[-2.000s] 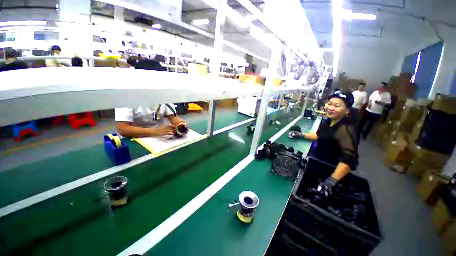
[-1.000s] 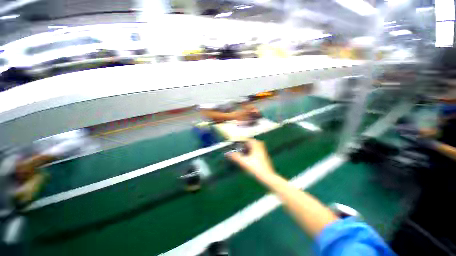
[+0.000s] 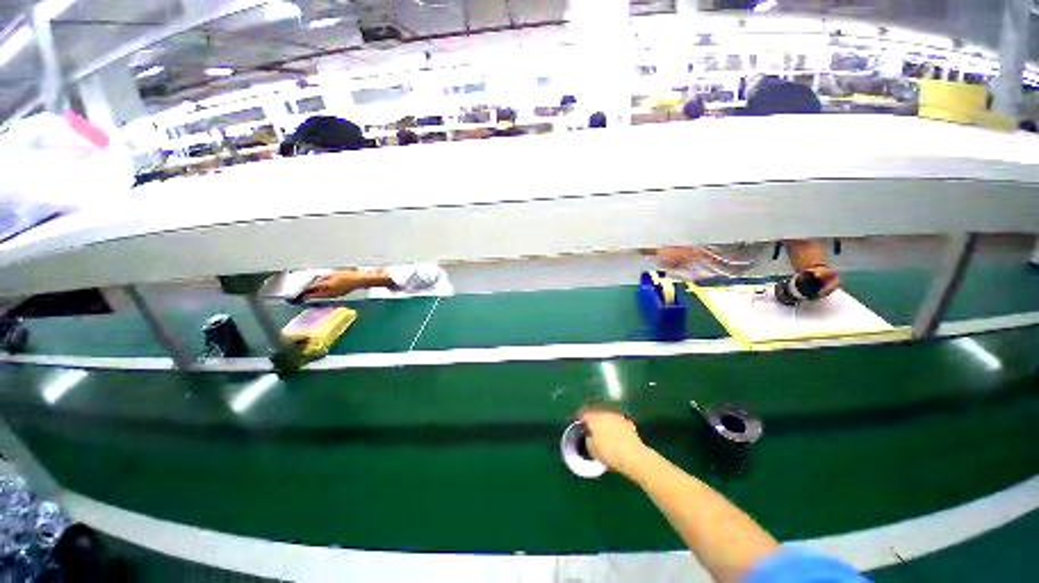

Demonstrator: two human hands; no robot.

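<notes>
My right hand (image 3: 612, 442) reaches out over the green conveyor belt, with a blue sleeve at the bottom edge. Its fingers are on the rim of a flanged metal unit (image 3: 578, 451), whose pale ring and dark centre show at the left of the fingers. The hand covers part of the unit. Another flanged metal unit (image 3: 734, 426) stands on the belt to the right, with a thin piece sticking out to its upper left. My left hand is not in view.
A long white shelf (image 3: 513, 216) crosses above the belt (image 3: 342, 456). Across stand a blue holder (image 3: 662, 308), a white work sheet (image 3: 798, 313), a yellow stack (image 3: 320, 330) and a dark cylinder (image 3: 225, 336). Two workers' hands show there. Crinkled clear plastic bags (image 3: 29, 524) lie lower left.
The view has swung left, so the neighbouring worker and black crate are gone. My right hand, absent at first, then raised over the belt, is now lower, at a metal unit on the belt.
</notes>
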